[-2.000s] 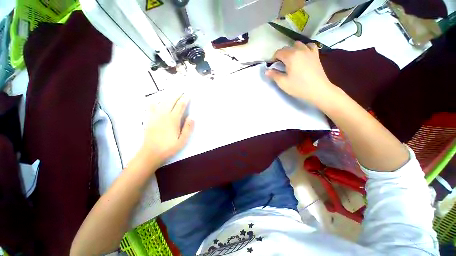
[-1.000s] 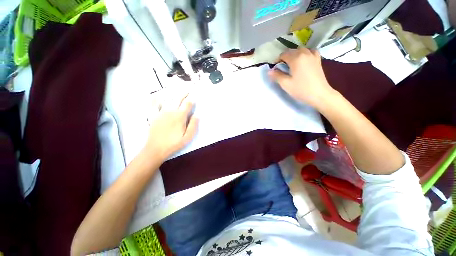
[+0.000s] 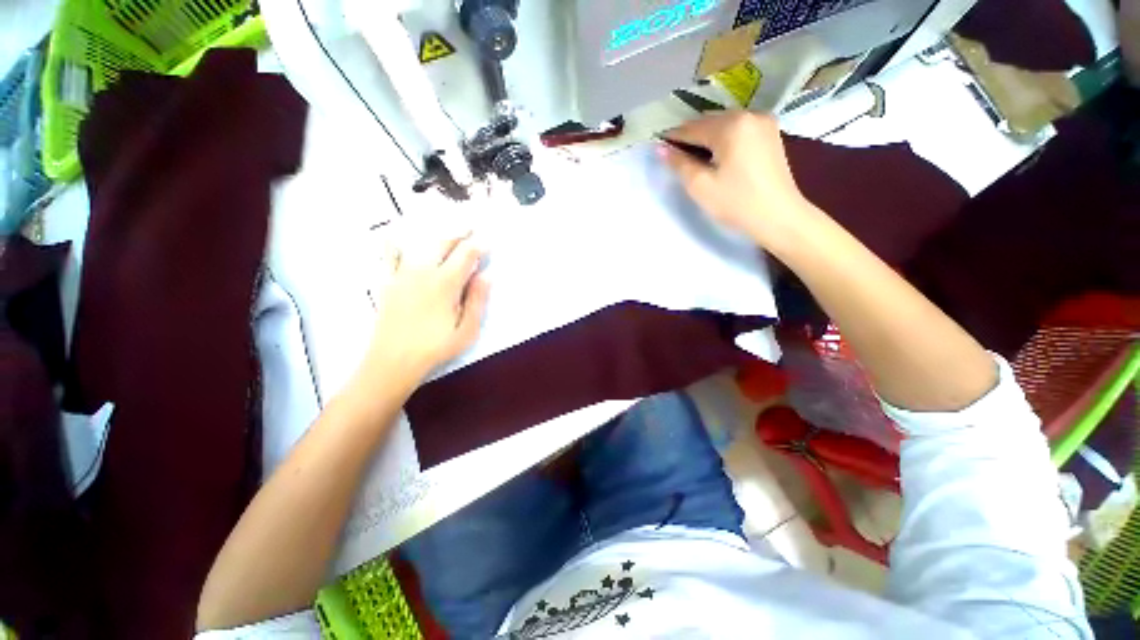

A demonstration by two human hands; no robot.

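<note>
A garment panel, white side up (image 3: 600, 250), lies under the sewing machine head (image 3: 500, 156), with a maroon layer (image 3: 563, 375) showing along its near edge. My left hand (image 3: 431, 300) rests flat on the panel's left part, fingers towards the needle area. My right hand (image 3: 738, 175) pinches the panel's far edge right of the needle, where a bit of dark fabric shows at the fingers. The needle tip and stitches are too washed out to tell.
Maroon panels hang at the left (image 3: 175, 288) and lie at the right (image 3: 863, 200). A small dark red object (image 3: 584, 133) sits behind the needle area. A green basket (image 3: 75, 88) stands far left, a red basket (image 3: 1075, 363) right. A red stool (image 3: 831, 463) stands below.
The panel has shifted left under the machine head, its right edge moving in. My right hand has moved slightly left with it; my left hand stays flat. The view has also shifted.
</note>
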